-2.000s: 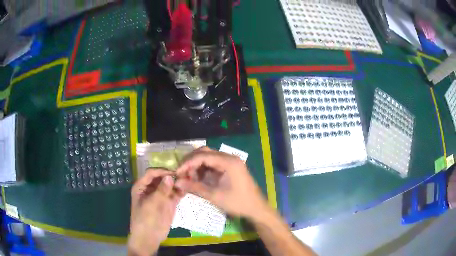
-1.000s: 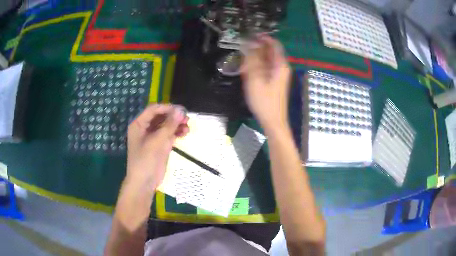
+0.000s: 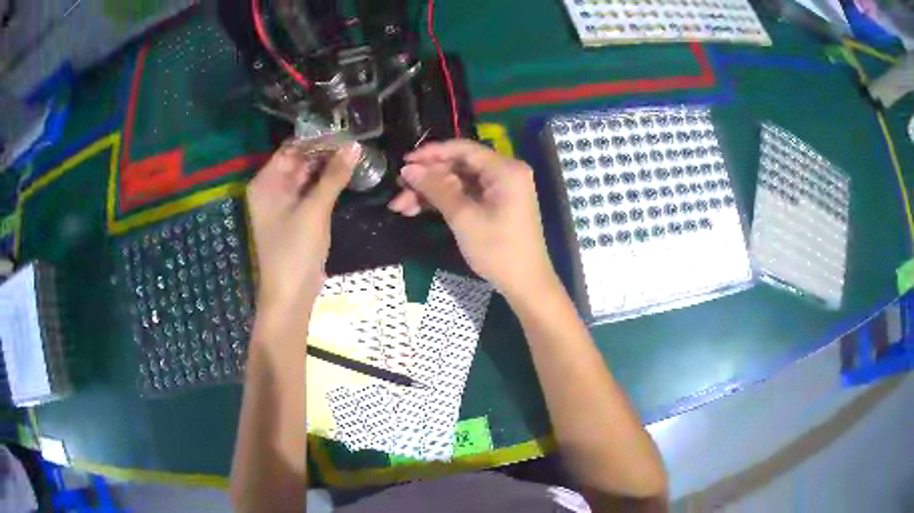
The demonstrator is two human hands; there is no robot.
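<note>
The press fixture [image 3: 341, 110] with its metal mechanism stands on a black base at the upper centre. My left hand [image 3: 301, 185] is at the left front of the mechanism, thumb and finger together beside the round metal post [image 3: 369, 168]. Whether it pinches a small component cannot be told. My right hand [image 3: 466, 190] is just right of the post, fingers curled and thumb near the forefinger; what is between them, if anything, is too small to tell. The handle of the fixture is out of view.
Label sheets [image 3: 441, 351], yellow paper [image 3: 331, 381] and a thin black stick [image 3: 361, 367] lie in front. A dark parts tray [image 3: 190, 301] is left. A thick white parts tray [image 3: 651, 271] and thin tray [image 3: 802, 225] are right. A white tray [image 3: 666, 22] is behind.
Both hands were together over the sheets, then apart with the right at the fixture. Now the left hand has moved forward to the fixture too, and the right is beside it. The view has shifted.
</note>
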